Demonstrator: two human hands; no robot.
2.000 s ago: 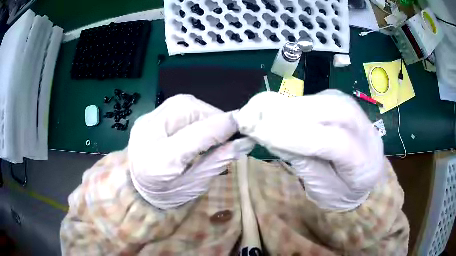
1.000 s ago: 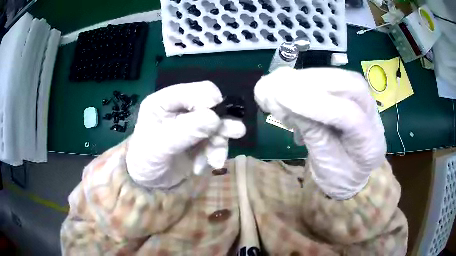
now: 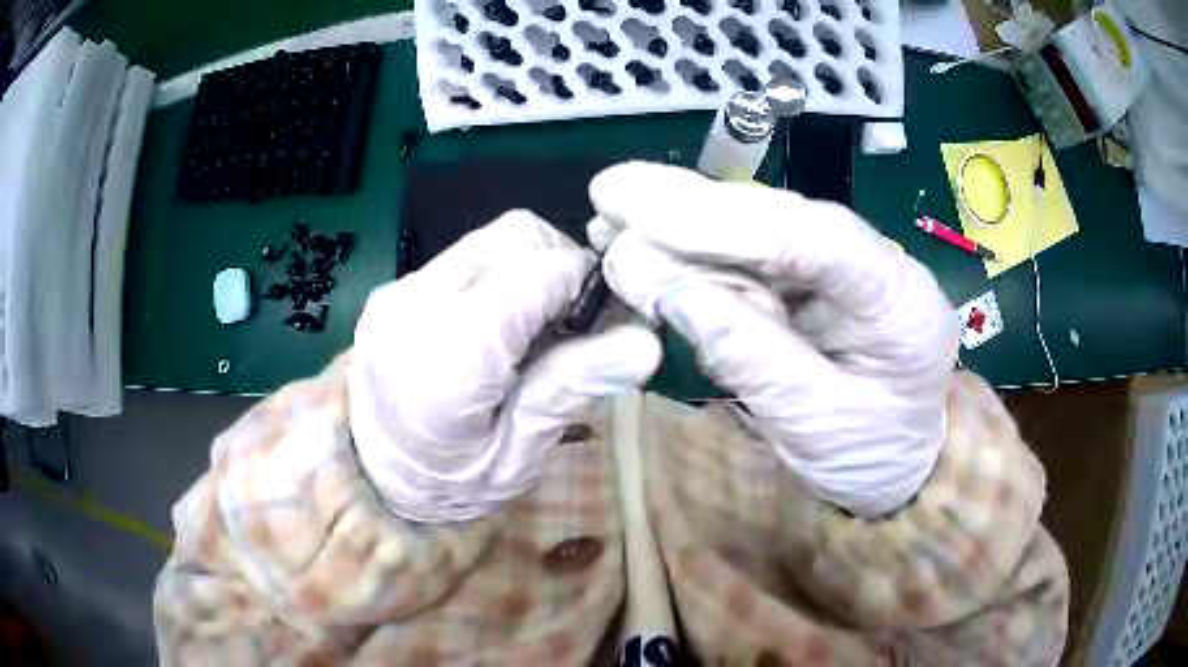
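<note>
A small glossy black housing (image 3: 589, 297) is held up over the front of the bench, near the middle of the view. My left hand (image 3: 476, 371) in a thin white glove is closed on it with thumb and fingertips. My right hand (image 3: 808, 339), also in a white glove, has its fingertips against the housing's upper right side. Whether my right fingers hold a small thing of their own is hidden. The black mat (image 3: 450, 209) lies behind my hands, partly covered by them.
A white foam tray (image 3: 521, 115) with black units is at the back. A bottle with a metal cap (image 3: 734, 146) stands below it. A black pocketed tray (image 3: 276, 124), loose black parts (image 3: 310, 271) and a white case (image 3: 232, 296) are left; a pink-red marker (image 3: 955, 237) is right.
My hands were together, then parted with the black housing showing in my left fingers. Now my right hand is back against it. The marker and the red-marked card show again.
</note>
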